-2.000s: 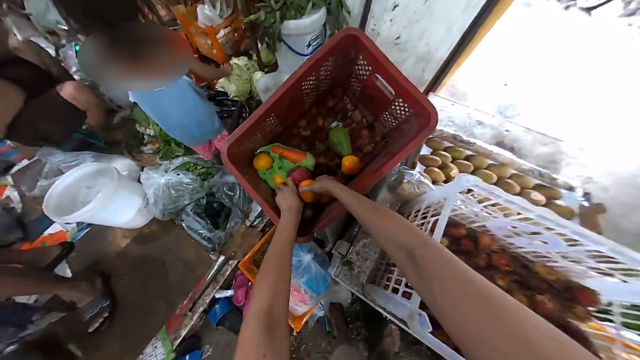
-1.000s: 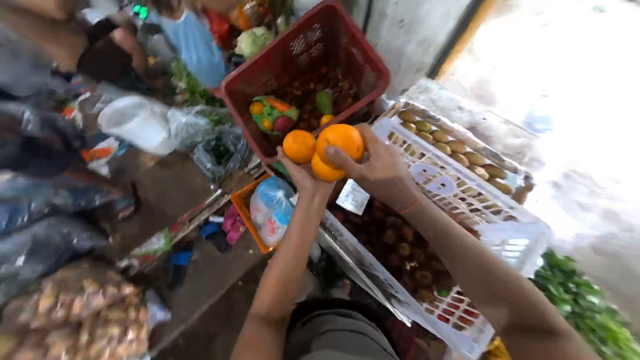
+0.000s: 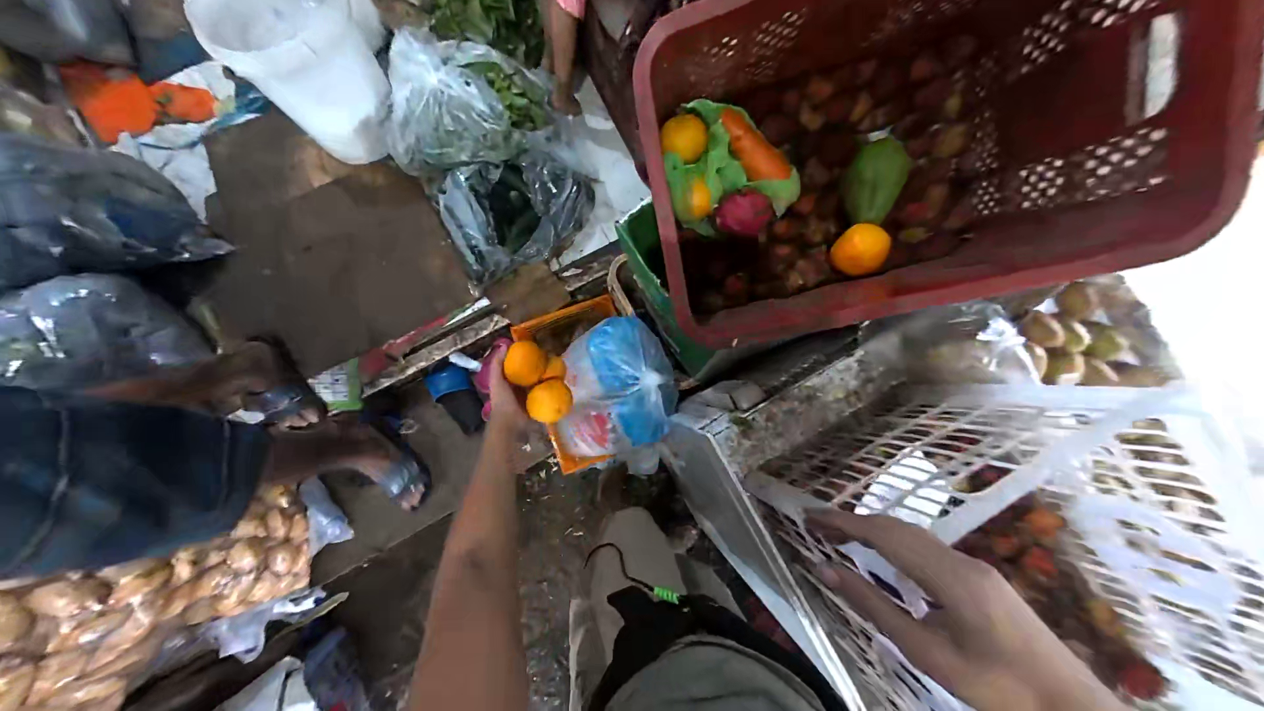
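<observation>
Several oranges (image 3: 549,400) rest in my left hand (image 3: 507,393), held low beside a knotted plastic bag (image 3: 632,380) in an orange crate (image 3: 563,321). My right hand (image 3: 923,592) lies over the side of a white slatted plastic crate (image 3: 1037,449), fingers spread, with reddish fruit (image 3: 1037,563) inside it. Above, a dark red plastic crate (image 3: 948,296) holds small reddish-brown fruit. On top of these lie a carrot (image 3: 755,146) on green leaf, a pink-red round item (image 3: 744,212), a green oblong fruit (image 3: 877,180) and an orange (image 3: 860,249).
A person's sandalled feet (image 3: 395,474) stand at the left. Near them are filled plastic bags (image 3: 94,331) and bagged potato-like produce (image 3: 227,563). A white bucket (image 3: 306,79) lies tipped beside bagged greens (image 3: 464,99). Brown round fruit (image 3: 1071,336) sits at the right.
My hands have come apart. The left one has moved down and left with the oranges, while the right one has let go of them and reached the white crate. The view has shifted strongly.
</observation>
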